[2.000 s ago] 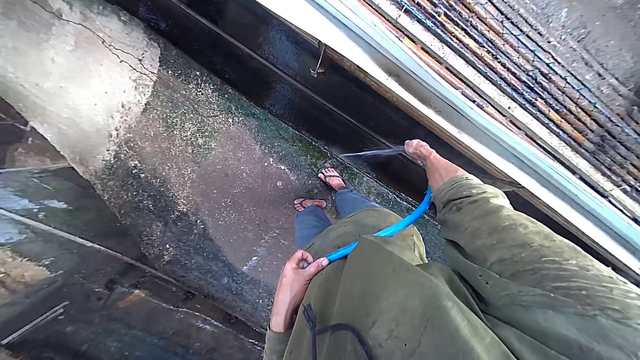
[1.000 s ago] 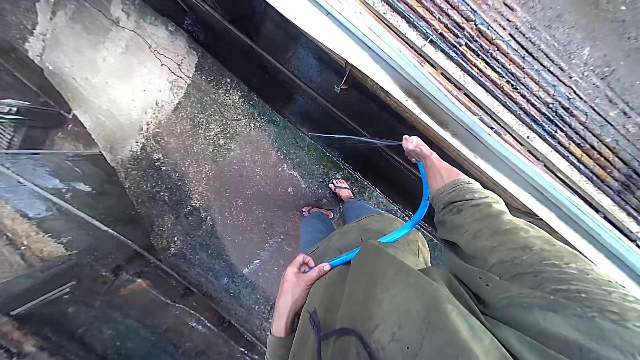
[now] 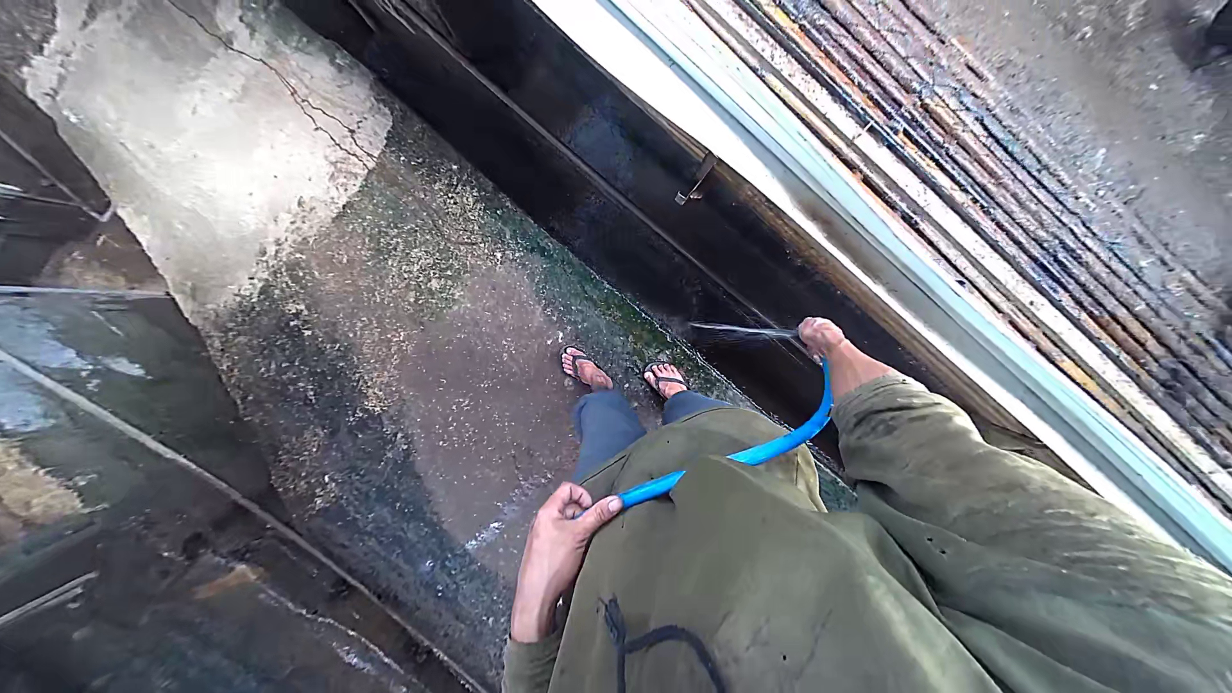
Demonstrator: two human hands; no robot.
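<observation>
A blue hose (image 3: 784, 445) curves across the front of my olive garment, with one hand at each visible end. My left hand (image 3: 563, 549) grips it at waist level, thumb on top. Out to the right, my right hand (image 3: 821, 339) is closed around its other end over the dark wet trough. A thin jet of water (image 3: 746, 331) shoots left from that hand across the trough. My fingers hide the hose's mouth.
My feet in flip-flops stand on a wet, stained concrete walkway (image 3: 481, 385) beside the dark trough (image 3: 616, 202). A metal bracket (image 3: 697, 180) sticks out from its far wall. Beyond a pale ledge (image 3: 770, 154) lie long rusty rods (image 3: 1011, 192). Dark wet sections border the walkway at left.
The view has shifted somewhat. My feet have moved: one was farther forward than the other, and now they are nearly level. Both hands have kept hold of the hose, and water still flows.
</observation>
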